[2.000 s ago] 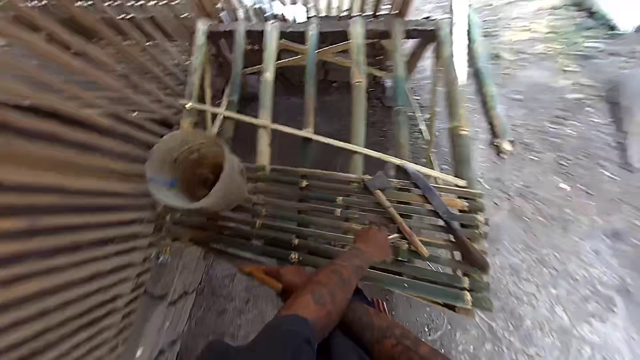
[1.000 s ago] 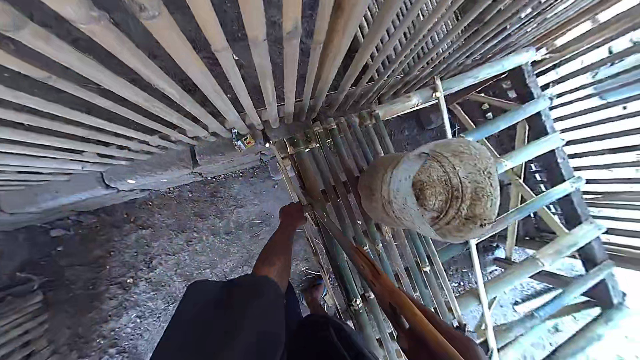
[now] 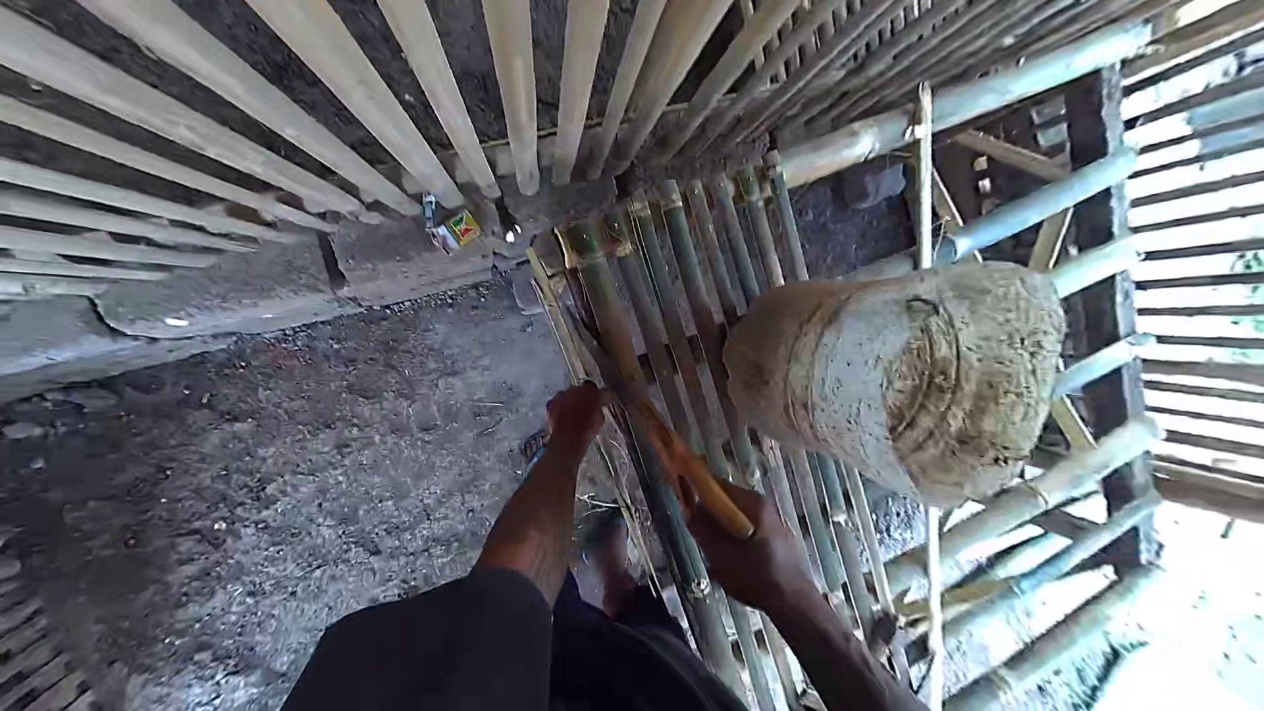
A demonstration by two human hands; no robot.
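My right hand [image 3: 750,543] is closed around the wooden handle of a handsaw [image 3: 686,464], whose narrow, dark blade runs up and left over the edge of a platform of bamboo slats [image 3: 691,286]. My left hand [image 3: 576,415] is a fist at the platform's left edge, against a thin bamboo strip [image 3: 555,311] and close to the blade. Whether its fingers wrap around the strip is hidden. Right of the saw, a mud-crusted bucket [image 3: 859,385] rests on the slats, its wall smeared pale grey.
A fence of bamboo slats [image 3: 513,89] rises behind a low block ledge [image 3: 395,262], where a small yellow-and-red packet [image 3: 460,229] lies. Bare earth floor [image 3: 375,474] spreads at the left. Bamboo crossbars [image 3: 1047,494] with gaps between them extend at the right.
The view has turned strongly since the oldest frame. My left hand stays by the platform's edge since one second ago, while the saw in my right hand has shifted and its handle now shows more clearly.
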